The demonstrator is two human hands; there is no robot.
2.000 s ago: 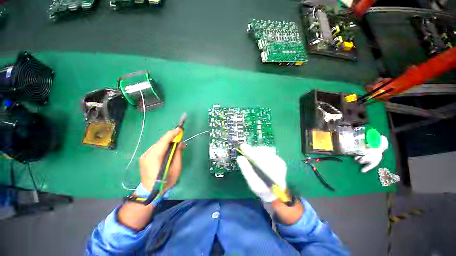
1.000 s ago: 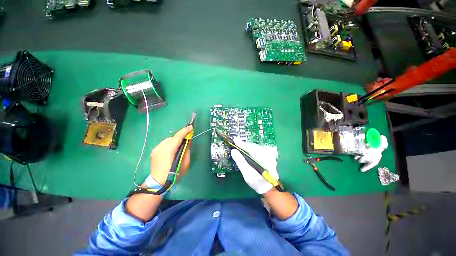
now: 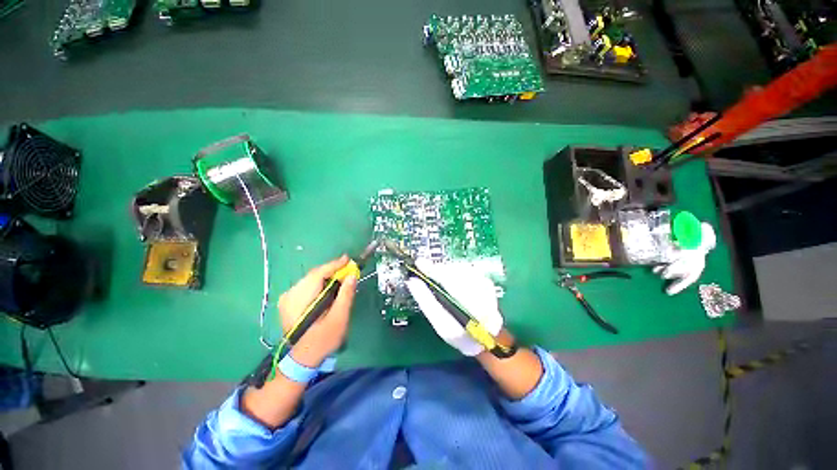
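Observation:
A green circuit board (image 3: 459, 225) lies solder side up on the green mat in front of me. My bare left hand (image 3: 317, 310) holds a yellow-and-black soldering iron (image 3: 315, 310), its tip at the board's left edge. A short end of solder wire shows between this hand and the board. My white-gloved right hand (image 3: 456, 303) holds a second soldering iron (image 3: 451, 308) over the board's lower left part. The two tips are close together; whether they touch a joint is too small to tell. The glove hides the board's lower middle.
The solder reel (image 3: 231, 172) and left iron stand (image 3: 172, 263) are at the left, beside black fans (image 3: 41, 172). At the right are the right iron stand (image 3: 574, 195), side cutters (image 3: 587, 298), a green-capped bottle (image 3: 686, 229) and a spare glove (image 3: 686, 269). More boards (image 3: 486, 57) lie on the conveyor.
The left iron's tip has moved down and right to the board's edge, close to the right iron's tip. The right iron's tip has shifted slightly down and left. The camera view has shifted a little.

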